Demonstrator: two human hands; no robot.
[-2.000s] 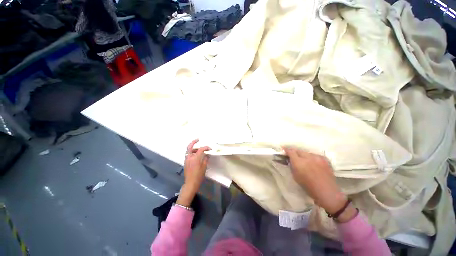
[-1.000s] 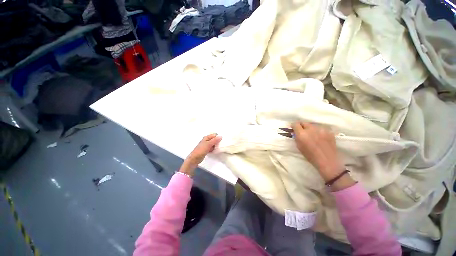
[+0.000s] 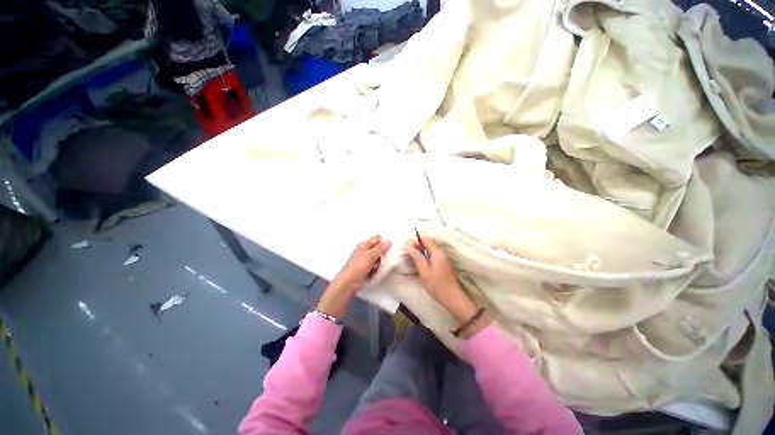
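A cream jacket (image 3: 544, 229) lies spread over the white table and hangs over its near edge. My left hand (image 3: 364, 265) pinches the cloth edge near the table's front. My right hand (image 3: 438, 276) is close beside it at the same edge, with small dark snips (image 3: 421, 244) in its fingers, only the tips showing. A corded seam (image 3: 544, 265) curves from my right hand to the right. The cloth between the hands is overexposed, so its detail is hidden.
More cream garments are heaped at the right and back, one with a white label (image 3: 637, 112). The table's pointed corner (image 3: 151, 179) is at left. A person sits on a red stool (image 3: 221, 104) behind it. Grey cloth (image 3: 357, 34) is piled at the back. Scraps lie on the floor.
My right hand with the snips has moved left and down, close to my left hand. The corded seam now shows in a long curve. The white care label at the near edge is no longer visible.
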